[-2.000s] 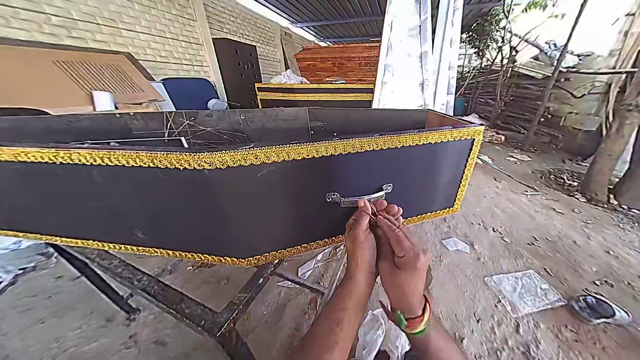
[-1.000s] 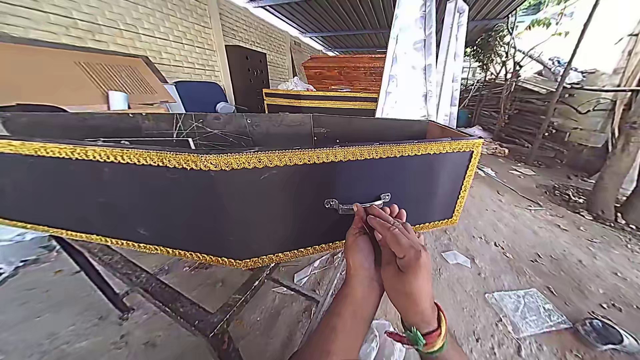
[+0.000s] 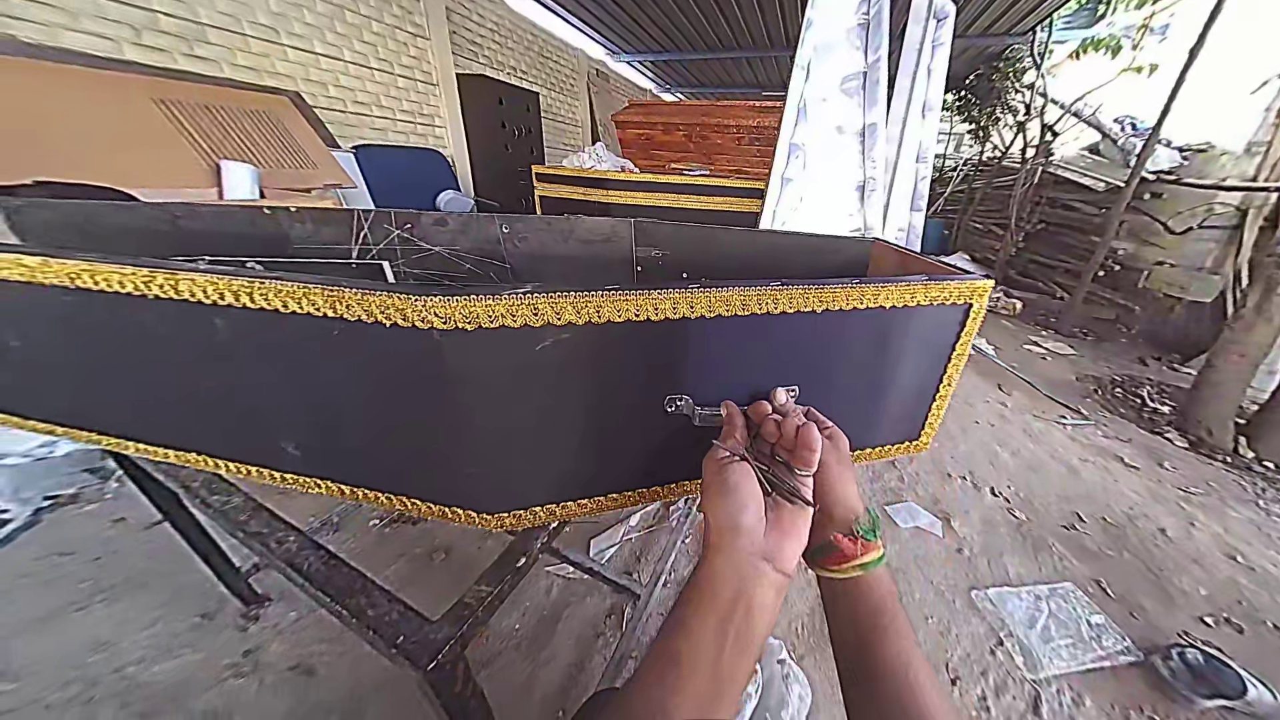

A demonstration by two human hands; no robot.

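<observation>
A dark coffin [image 3: 560, 400] with gold braid trim lies across the view. On its side, toward the right end, is a shiny metal handle [image 3: 705, 412]. My left hand [image 3: 760, 490] is palm up below the handle, fingers curled around several thin dark metal pins [image 3: 775, 475], some sticking out past the thumb. Behind it my right hand [image 3: 835, 465], with a red, yellow and green wristband [image 3: 848, 550], reaches up to the handle's right end, where a fingertip covers part of the mounting plate. Whether its fingers pinch something small is hidden.
A dark metal trestle [image 3: 340, 580] stands under the coffin. Clear plastic [image 3: 1058, 628] and a dark, shiny round object [image 3: 1205, 675] lie on the dirt at right. Behind are a brown wooden coffin [image 3: 700, 138], a blue chair [image 3: 405, 178] and white draped panels [image 3: 830, 120].
My hands were close together in front of the handle. The right one is now at the handle's right end, and the left palm shows, with the pins in view.
</observation>
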